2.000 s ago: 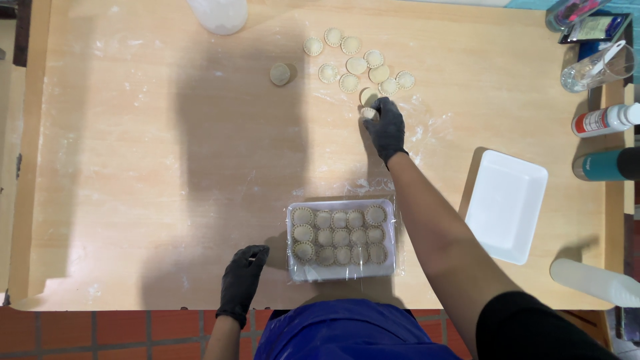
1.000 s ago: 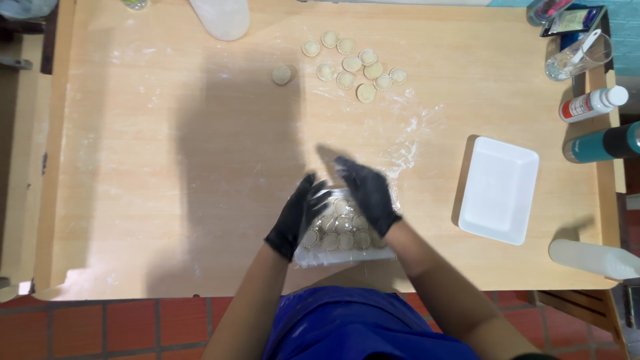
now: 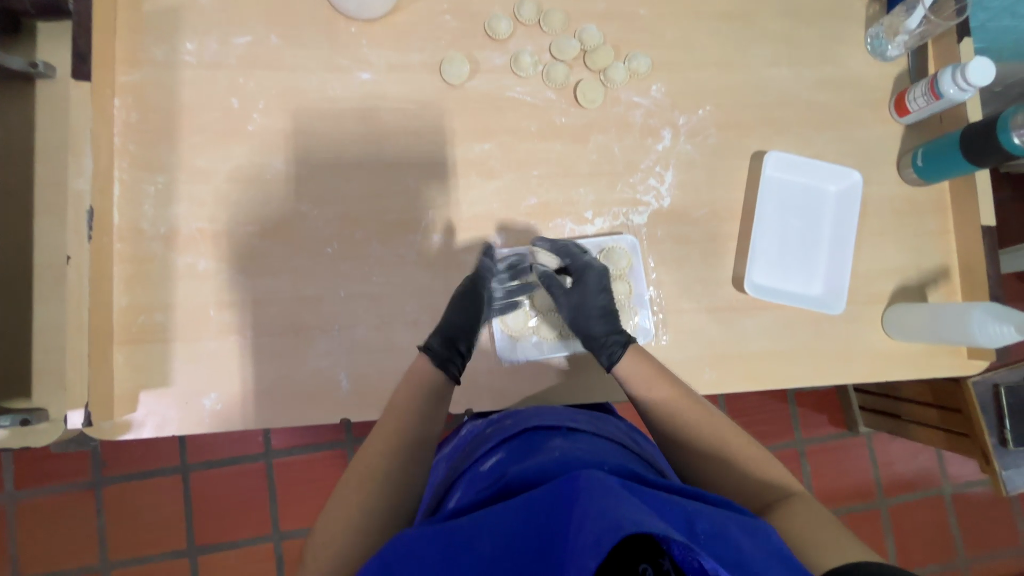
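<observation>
Near the front table edge sits a white tray (image 3: 644, 320) holding several round crimped dough pieces (image 3: 615, 259), with clear plastic film at its side. My left hand (image 3: 472, 308), in a black glove, is at the tray's left side, its fingers behind or under a lifted part of the clear film (image 3: 512, 280). My right hand (image 3: 580, 296), also gloved in black, is over the middle of the tray and pinches a pale dough round (image 3: 547, 258) between thumb and fingers. Both hands hide part of the tray's contents.
Several loose dough rounds (image 3: 563, 48) lie at the far middle. An empty white tray (image 3: 804, 232) rests to the right. Along the right edge are a white bottle (image 3: 944, 90), a teal flask (image 3: 960, 148), a translucent bottle (image 3: 952, 324) and a clear container (image 3: 912, 30).
My right hand has come back from the far dough rounds to the tray. My left hand has moved right, from beside the tray to its film.
</observation>
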